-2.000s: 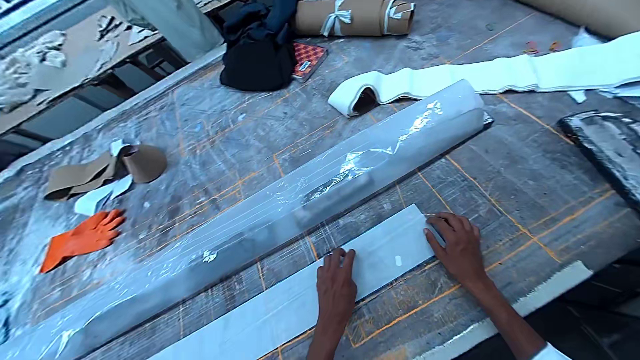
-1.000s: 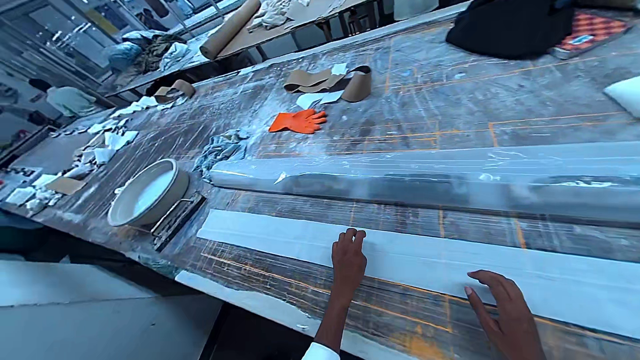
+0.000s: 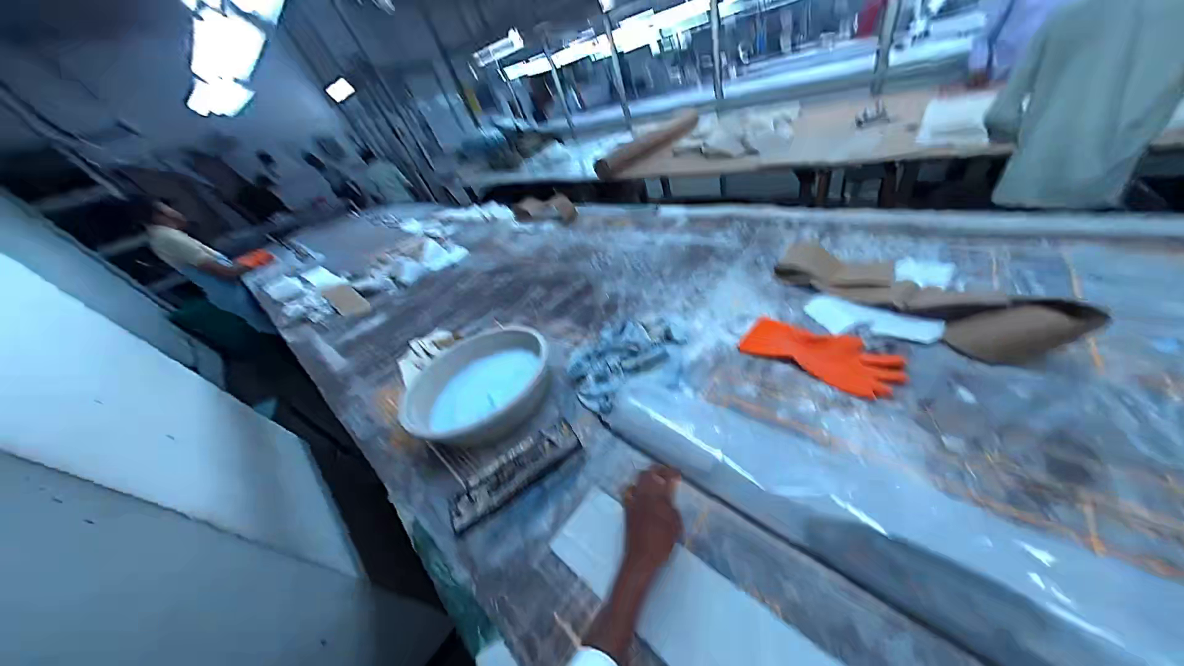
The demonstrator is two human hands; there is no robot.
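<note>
My left hand [image 3: 652, 523] lies over the end of a long white strip [image 3: 708, 601] on the worktable. Its fingers look curled, and blur hides whether they grip the strip's edge. My right hand is out of view. Beside the strip runs a long roll wrapped in clear plastic [image 3: 832, 518]. A round basin [image 3: 416, 416] with pale liquid inside stands beyond my hand, with a dark, stained flat bar [image 3: 516, 476] next to it. Near the roll's far end lies a crumpled blue-grey cloth [image 3: 620, 356], and an orange rubber glove [image 3: 828, 359] lies to its right.
Brown curled material [image 3: 1017, 324] lies behind the glove. White scraps [image 3: 416, 264] are spread along the table's far part. Large white panels [image 3: 157, 407] stand left of the table edge. A person [image 3: 199, 259] is at the far left, and another person [image 3: 1087, 102] stands by the back table.
The view has swung far to the left, toward the basin. My left hand is now at the strip's far end; one second ago it was farther along the strip. My right hand has left the view.
</note>
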